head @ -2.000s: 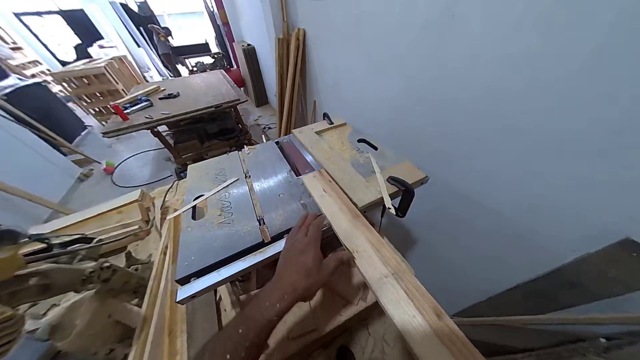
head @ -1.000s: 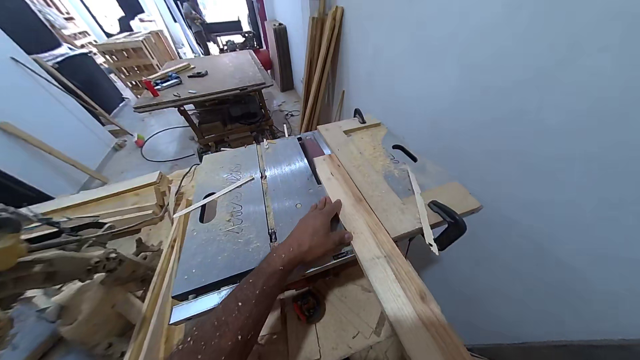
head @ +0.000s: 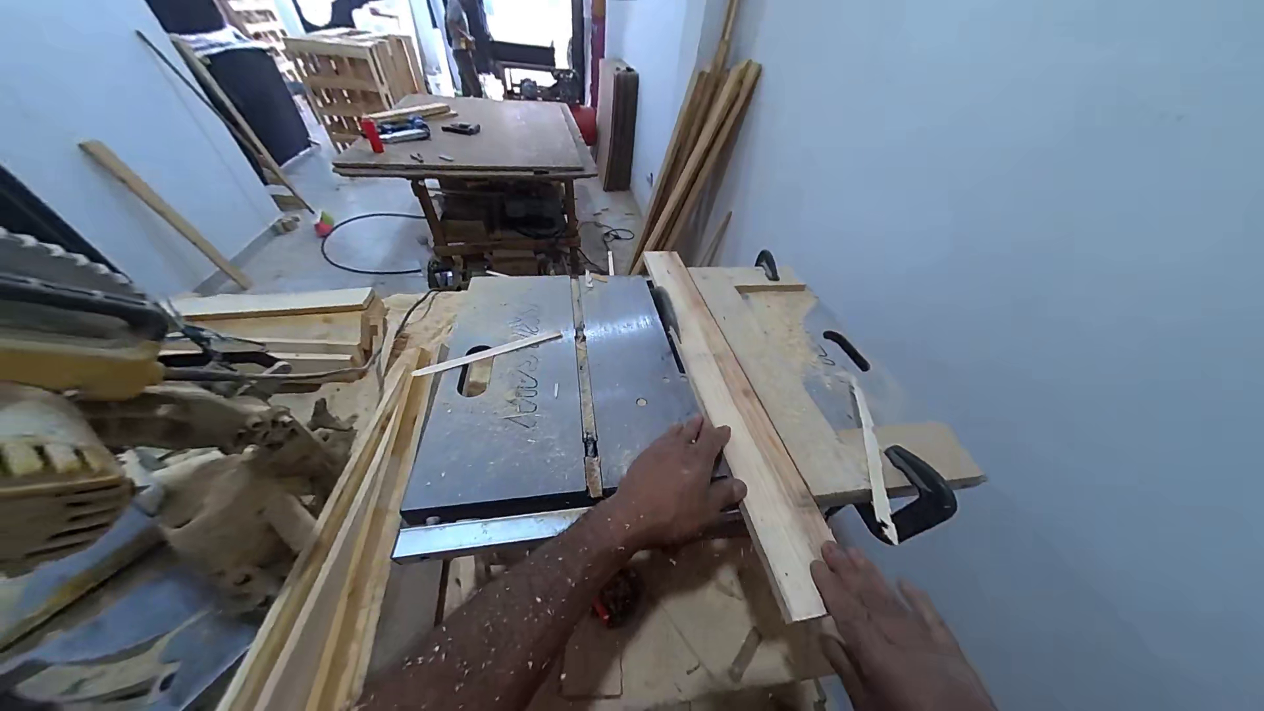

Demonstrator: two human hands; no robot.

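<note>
A long wooden board (head: 736,415) lies lengthwise on the metal table of a table saw (head: 632,395), its left edge beside the saw blade (head: 665,308). My left hand (head: 676,479) touches the board's left side near the table's front edge, fingertips against the wood. At the board's near end, my right hand (head: 884,617) rests against its right side, fingers spread. To the board's right is a wooden fence panel (head: 775,365) dusted with sawdust. A thin offcut strip (head: 489,354) lies across the left of the saw table.
A black clamp (head: 923,494) grips the panel's near right corner beside a thin splinter (head: 873,454). Long strips (head: 346,523) and a dusty yellow power saw (head: 69,395) are at the left. Beyond stands a worktable (head: 494,143); boards (head: 696,148) lean on the wall. A person (head: 461,44) stands far back.
The board has moved forward along the blade, its far end now reaching the saw table's far edge. My right hand has come into view at its near end.
</note>
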